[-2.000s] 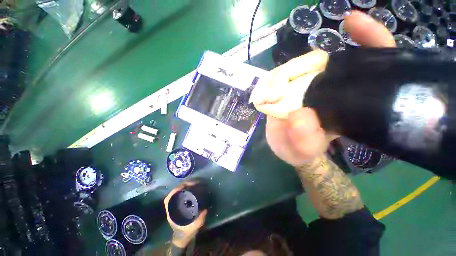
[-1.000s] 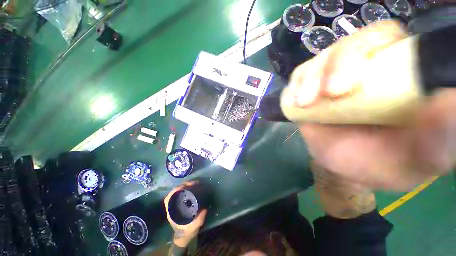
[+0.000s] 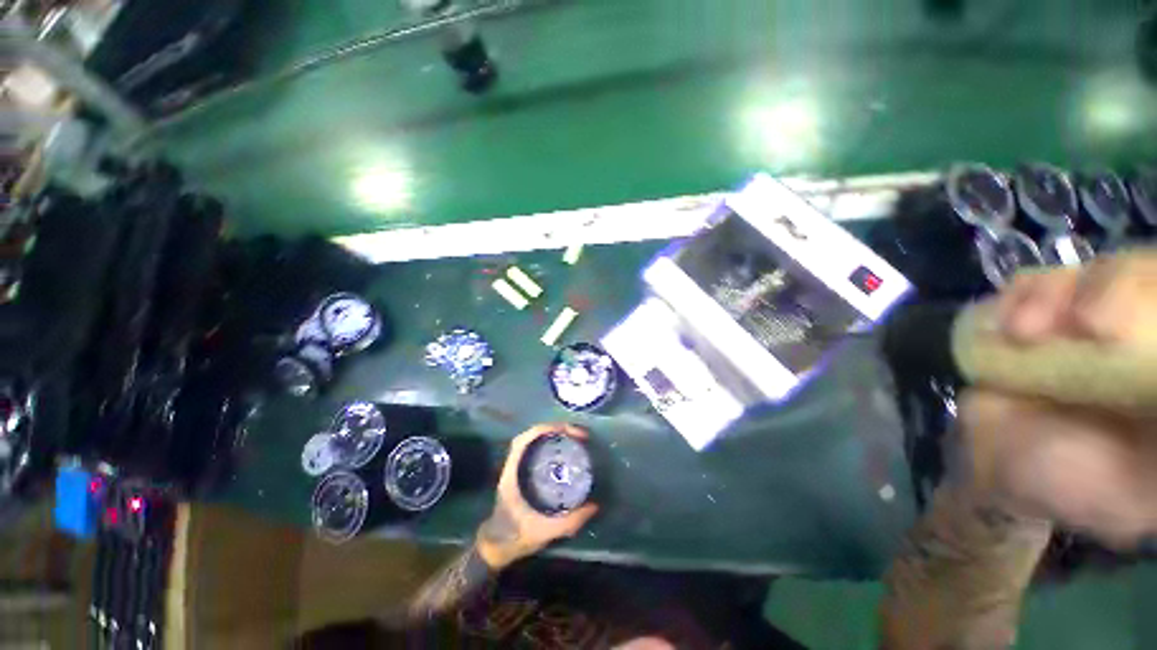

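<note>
My left hand [image 3: 523, 518] is wrapped around a black cylindrical housing [image 3: 558, 474], held upright at the near bench edge; its round inner face with a centre hole points up at me. My right hand [image 3: 1059, 394], blurred at the right edge, is shut on the cream grip of an electric screwdriver [image 3: 983, 349]; its black nose points left, towards the screw feeder. The white screw feeder [image 3: 774, 292] with blue edges stands between the hands, farther back. A round circuit board in a black rim [image 3: 584, 377] lies just beyond the housing.
Loose circuit boards [image 3: 459, 357] and pale battery cells [image 3: 560, 326] lie at bench centre. Ring-faced parts [image 3: 416, 471] lie left of my left hand. Black trays [image 3: 114, 343] are stacked at far left. Black units with shiny round tops [image 3: 1048, 194] stand at upper right.
The view has turned left, so the bench things appear farther right. The right hand with the screwdriver now shows nearer the right edge. The left hand still holds the housing.
</note>
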